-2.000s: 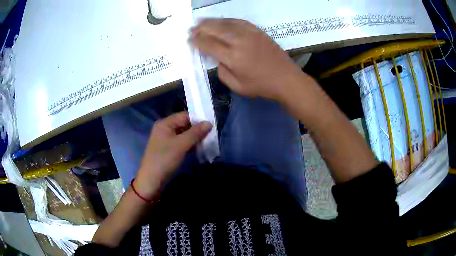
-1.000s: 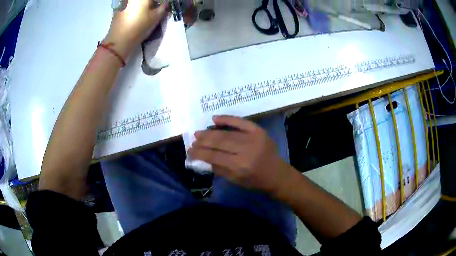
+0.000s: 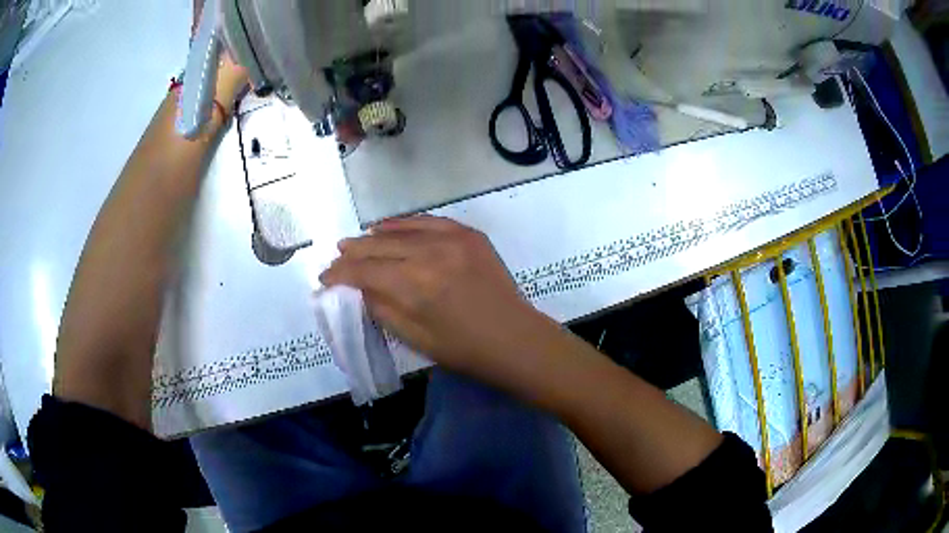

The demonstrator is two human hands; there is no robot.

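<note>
A white fabric strip (image 3: 359, 349) runs from the needle area of the sewing machine (image 3: 458, 52) toward me, and its near end hangs over the table's front edge. My right hand (image 3: 416, 276) is closed on the strip in front of the needle, fingertips on its left side. My left hand (image 3: 231, 78) reaches behind the machine head at the upper left. Its fingers are mostly hidden by the head, so I cannot see what they hold. The slide plate (image 3: 279, 182) shows left of the strip.
Black scissors (image 3: 543, 120), a pink tool (image 3: 588, 89), a lilac bundle (image 3: 633, 123) and a thin white tool (image 3: 713, 115) lie right of the needle. A printed ruler (image 3: 666, 242) follows the front edge. A yellow wire basket (image 3: 793, 359) with a light-blue package hangs at right.
My left hand has moved from the strip near my lap to behind the machine head. My right hand has moved from near the front edge up toward the needle. More of the machine shows.
</note>
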